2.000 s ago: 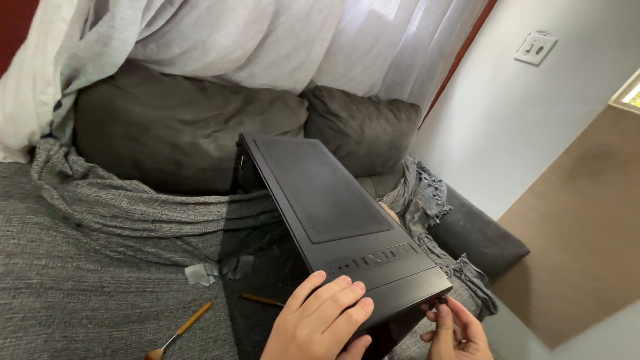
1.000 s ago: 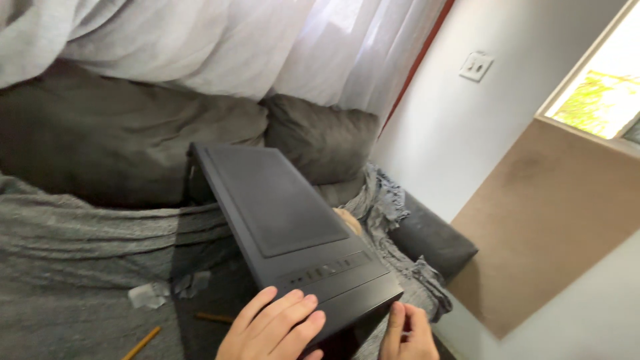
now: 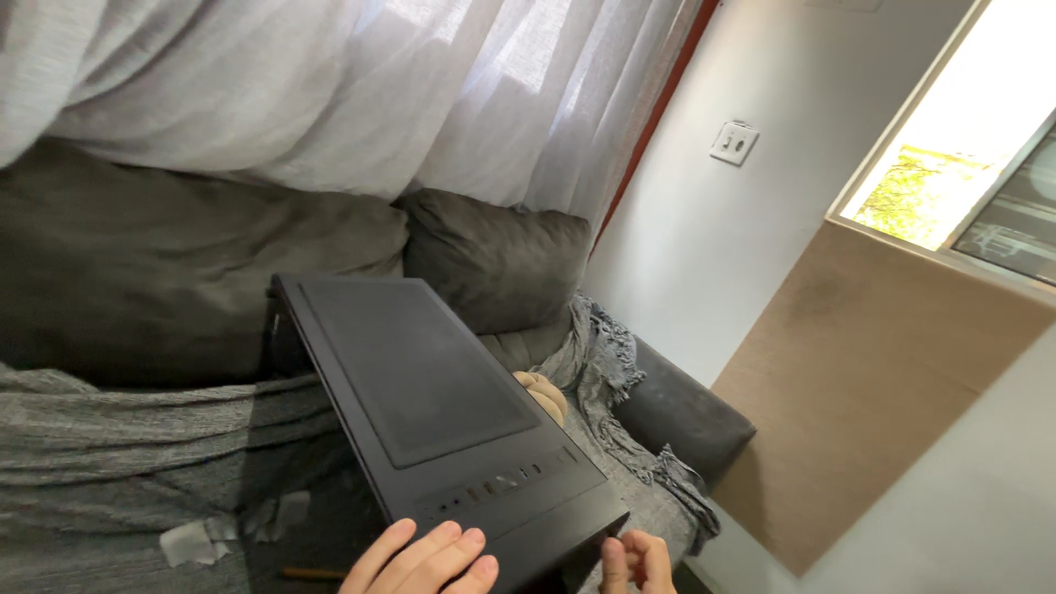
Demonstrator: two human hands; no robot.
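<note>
A black computer case (image 3: 495, 487) stands upright on a sofa, its top with a flat mesh dust filter (image 3: 421, 371) and a row of ports and buttons facing me. My left hand (image 3: 425, 561) lies with spread fingers on the case's near left edge; its lower part is cut off by the frame. At the near right corner is my right hand (image 3: 635, 561), thumb and bent fingers close together; whether they grip the edge is hidden. Through the dark side panel on the left, a brown stick (image 3: 313, 573) shows dimly.
Grey cushions (image 3: 495, 256) line the sofa back below a white curtain (image 3: 330, 91). A grey throw (image 3: 107, 437) covers the seat, with a crumpled whitish piece (image 3: 194, 542) on it. Right of the case are a beige knotted object (image 3: 542, 396) and the armrest (image 3: 685, 412).
Both hands stay at the near end of the case. The view has swung up and right, bringing the window in; the brush-like stick left of the case has left the frame.
</note>
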